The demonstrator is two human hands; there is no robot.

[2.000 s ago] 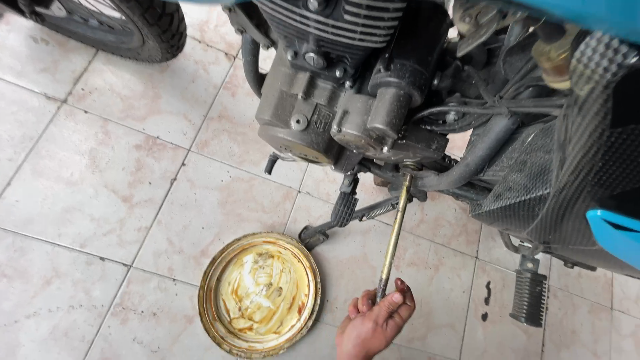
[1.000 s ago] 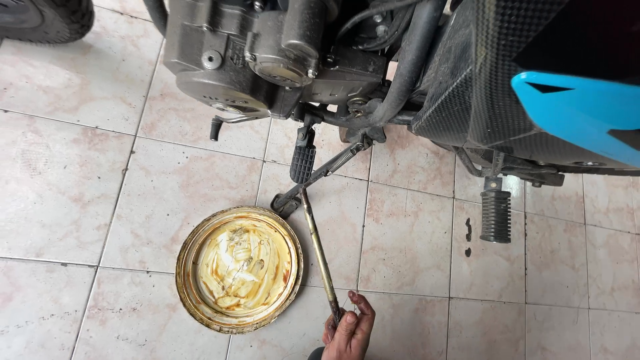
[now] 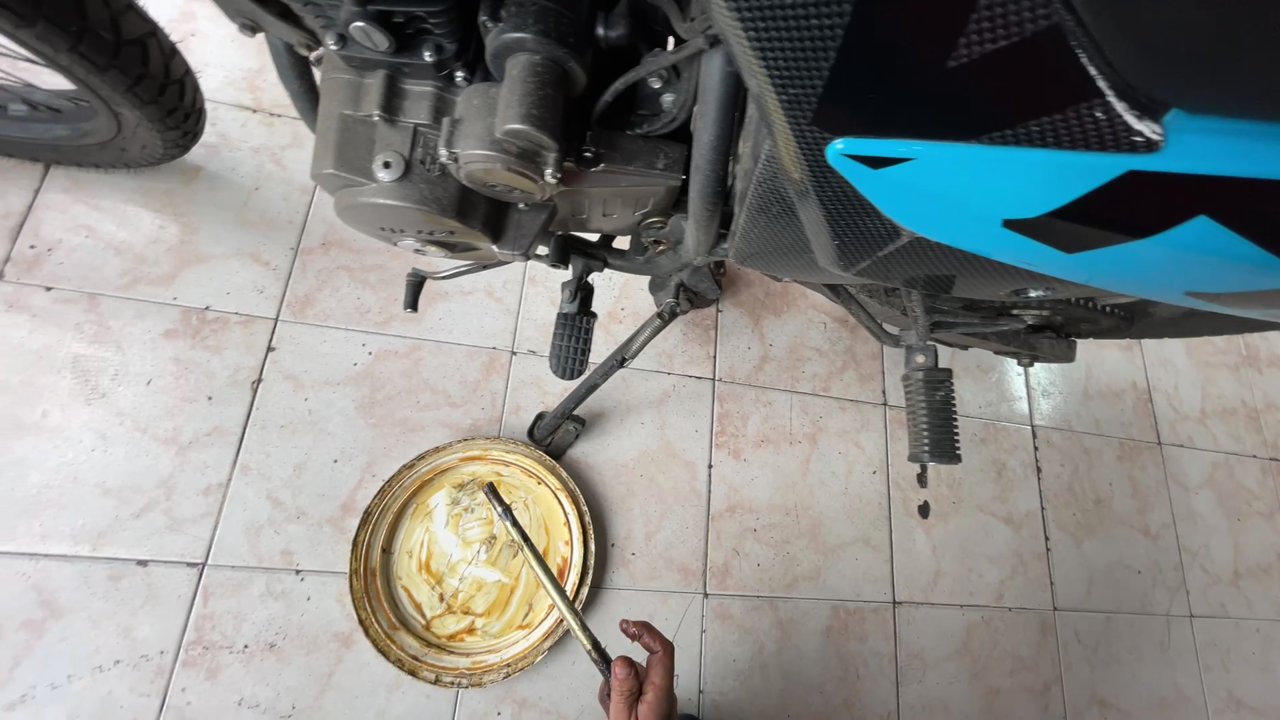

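Note:
At the bottom edge my right hand (image 3: 645, 675) grips the dark lower end of a thin brass-coloured rod (image 3: 555, 590) between thumb and fingers. The fingers bear dark smears. The rod slants up to the left, its dark far end over the round metal lid or dish (image 3: 365, 560). Pale yellow grease (image 3: 470, 580) with brown streaks coats the dish; whether the rod's end touches it, I cannot tell. My left hand is not in view.
Above stands a motorcycle, with its engine (image 3: 400, 150), front footpeg (image 3: 573, 345), side stand (image 3: 590, 390) and rear footpeg (image 3: 930, 415). A tyre (image 3: 150, 100) is at upper left. Dark spots mark the tiled floor (image 3: 800, 500).
The rod's far end has gone from the motorcycle's underside, past the front footpeg and side stand, to over the greasy dish. My right hand still holds it. The view has shifted.

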